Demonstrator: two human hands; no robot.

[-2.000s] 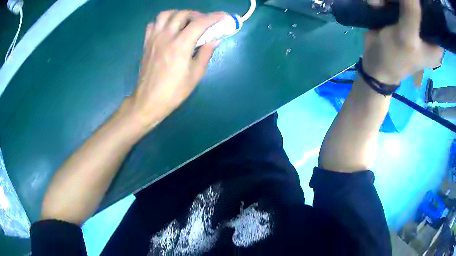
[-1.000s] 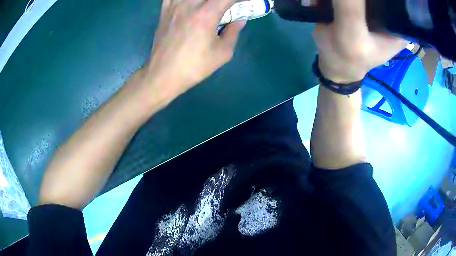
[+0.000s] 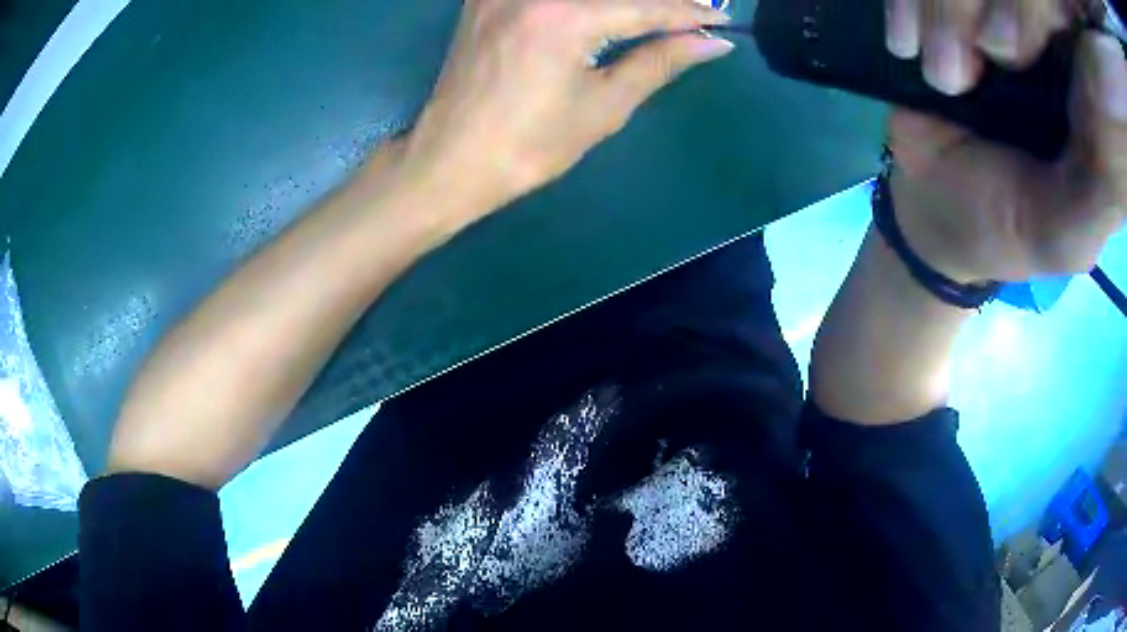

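Note:
My left hand (image 3: pixel 531 111) is at the top of the frame. Its thumb and index fingertips close around the tip of the thin driver bit (image 3: pixel 739 27). A small blue and white bit of the white unit (image 3: pixel 717 5) shows just above the fingertips; the rest is hidden by my hand or cut off by the top edge. Whether a screw sits at the tip cannot be told. My right hand (image 3: pixel 1001 161) is wrapped around the black electric screwdriver (image 3: pixel 828 43), which lies nearly level with its nose pointing left.
The dark green bench (image 3: pixel 309 161) has a white strip (image 3: pixel 50 74) at upper left and a crinkled clear plastic bag (image 3: pixel 31 420) at the left edge. A blue stool (image 3: pixel 1036 294), black cable (image 3: pixel 1109 286) and blue bin (image 3: pixel 1078 519) are at right.
Both hands have moved right in view. The white unit, held clearly in my left hand before, is now almost hidden. The left fingertips have come to the bit tip; the right hand's fingers now show over the driver.

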